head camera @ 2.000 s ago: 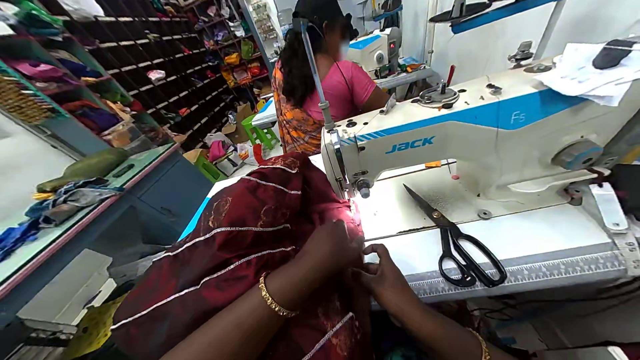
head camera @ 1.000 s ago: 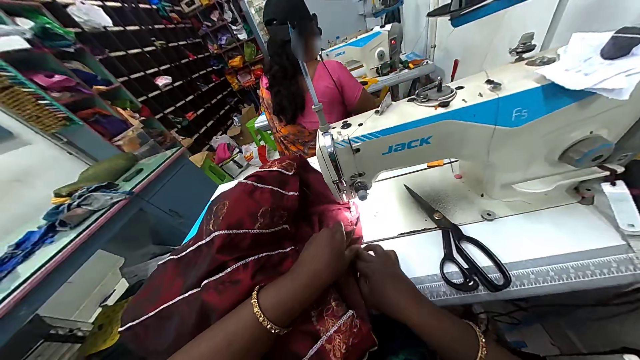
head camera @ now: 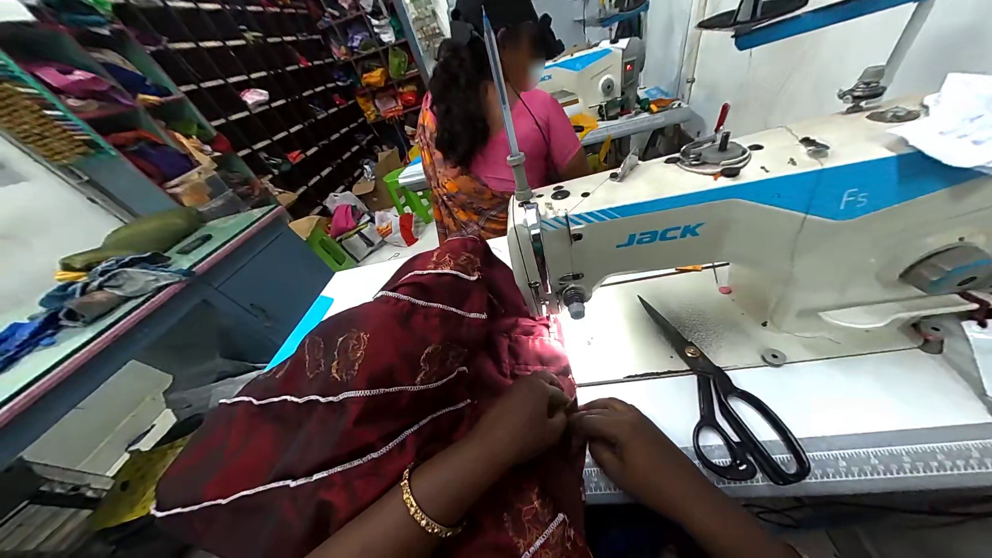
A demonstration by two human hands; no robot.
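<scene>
A maroon fabric garment [head camera: 341, 418] with white overlocked seams and gold motifs lies bunched left of and under the needle area of a white and blue Jack sewing machine [head camera: 697, 217]. My left hand [head camera: 531, 415] grips the fabric near its right edge, just in front of the lit presser foot [head camera: 552, 322]. Close beside it, my right hand [head camera: 612, 434] pinches the same edge between thumb and fingers. The fingertips of both hands nearly meet, and what lies between them is partly hidden. Black-handled fabric scissors [head camera: 717, 395] rest on the table, right of my right hand.
A printed measuring scale [head camera: 876, 463] runs along the table's front edge. White cloth or paper [head camera: 953, 124] lies on top of the machine. At the left stands a counter [head camera: 256, 225] with folded clothes. A person [head camera: 504, 124] sits ahead near another sewing machine [head camera: 597, 74].
My hands stay together at the fabric's edge, with small shifts of the fingers. The person ahead has turned the head slightly. The scissors have not moved on the table.
</scene>
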